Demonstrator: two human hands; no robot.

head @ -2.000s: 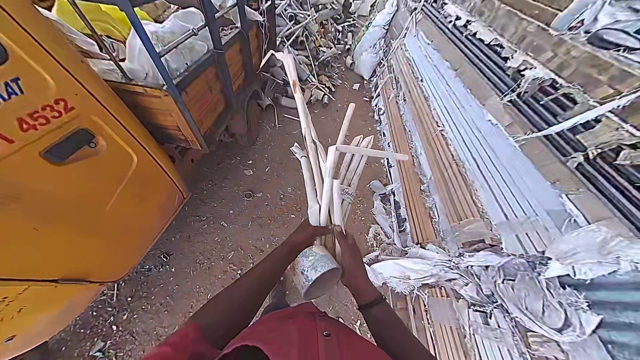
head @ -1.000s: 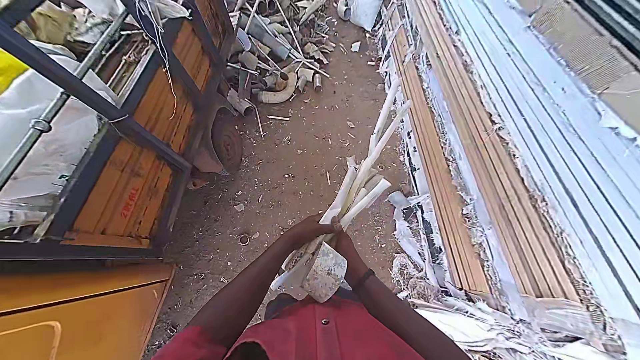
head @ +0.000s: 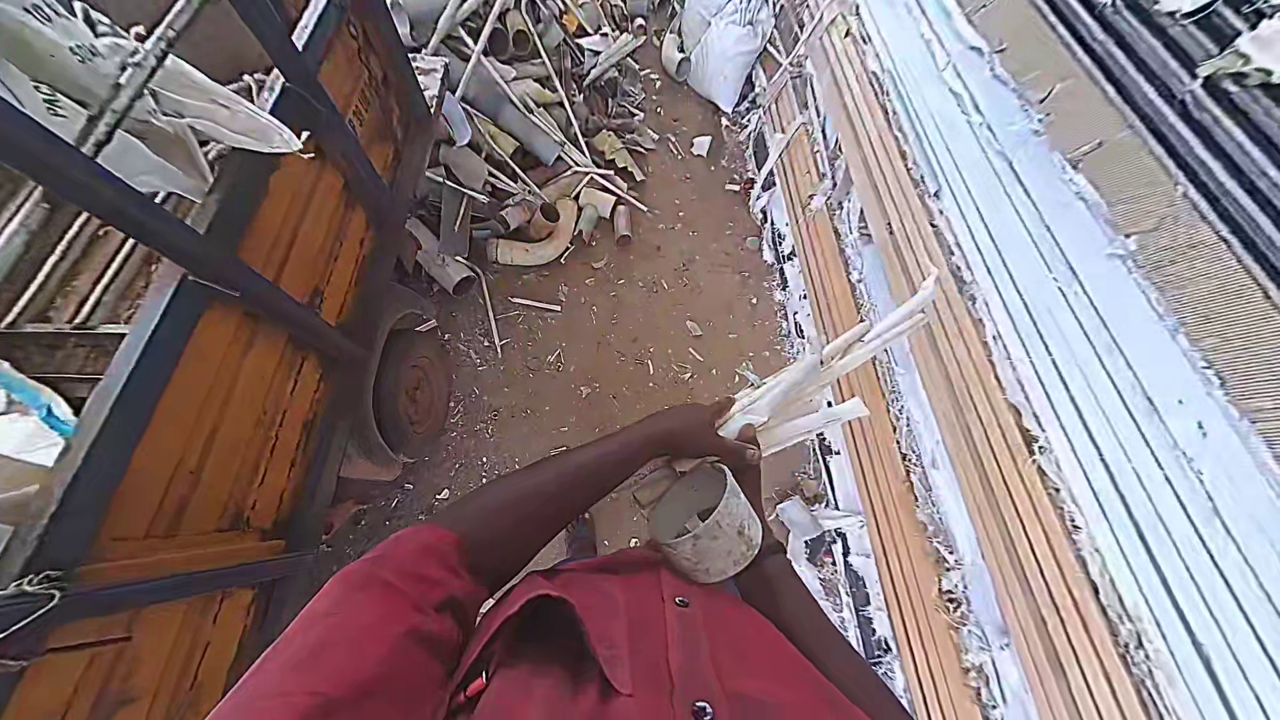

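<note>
A bundle of thin whitish plastic pipes (head: 800, 385) slants up and to the right from my two hands. My left hand (head: 700, 430) is closed around its lower part. Just below and to the right, my right hand (head: 748, 465) also grips the bundle, partly hidden behind the left thumb and a wide pipe piece. That short, wide, dirty grey-white pipe piece (head: 715, 540) sits at the near end, close to my red shirt, its open end facing up.
An orange truck side (head: 230, 400) with dark metal bars and a wheel (head: 415, 390) stands on the left. Ahead lies a heap of scrap pipes (head: 520, 130), with a white sack (head: 725, 50) beside it. Long brown strips (head: 960, 400) run along the right.
The bundle has swung to the right and leans over the long strips. The scrap heap and truck wheel are closer as the view has moved forward. Both hands keep hold.
</note>
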